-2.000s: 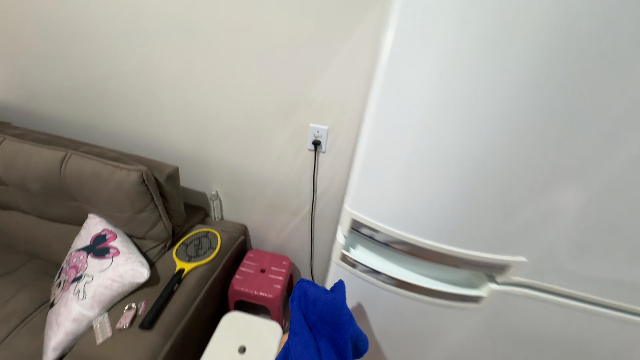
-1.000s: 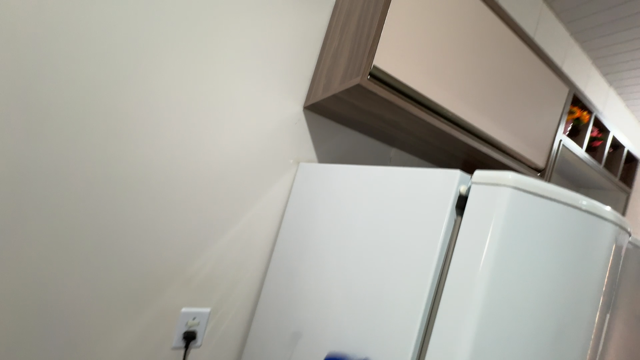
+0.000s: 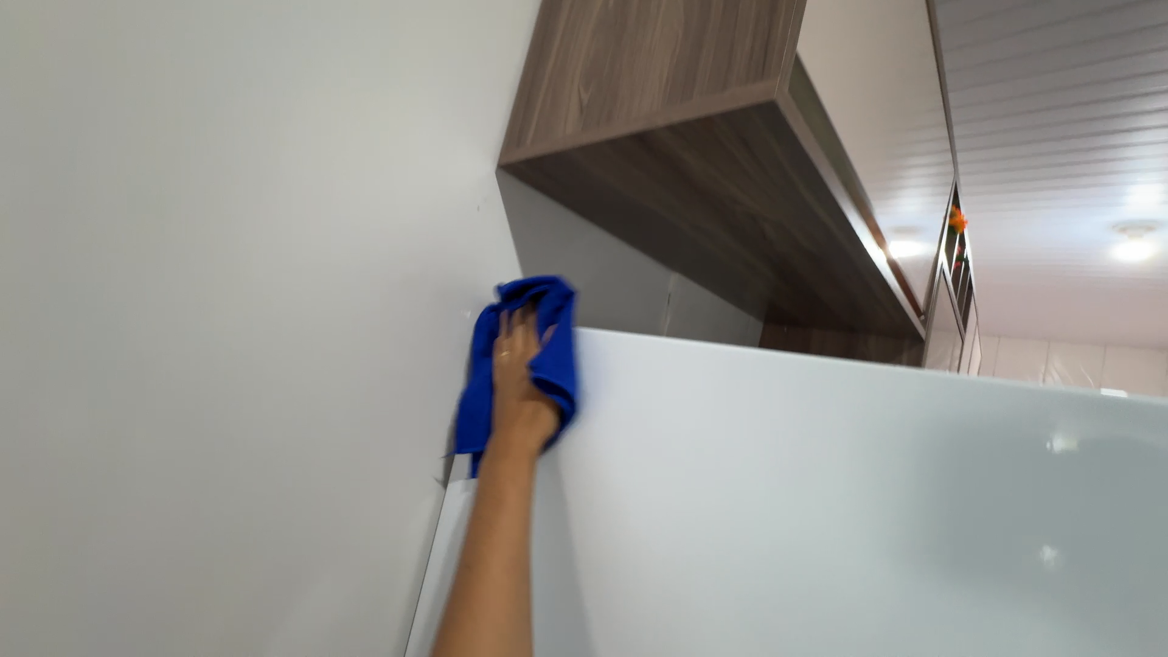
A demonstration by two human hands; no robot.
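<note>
My left hand (image 3: 522,379), with a ring on one finger, reaches up and presses a blue cloth (image 3: 478,411). The cloth bunches around the fingers and hangs on both sides of the hand. Hand and cloth are at the upper left edge of the white refrigerator (image 3: 776,493), beside the pale wall (image 3: 246,319). Some fingertips are hidden in the folds, and the hand is slightly blurred. My right hand is out of view.
A wood-grain wall cabinet (image 3: 657,64) juts out above the refrigerator, its underside (image 3: 730,201) over a gap. Small shelf niches with orange flowers (image 3: 956,219) lie farther right. A ceiling lamp (image 3: 1134,245) glows at the right.
The view has swung up from the sofa, stools and wall socket to the refrigerator's top. The blue cloth, low beside the refrigerator two seconds ago, is now up at its upper left edge.
</note>
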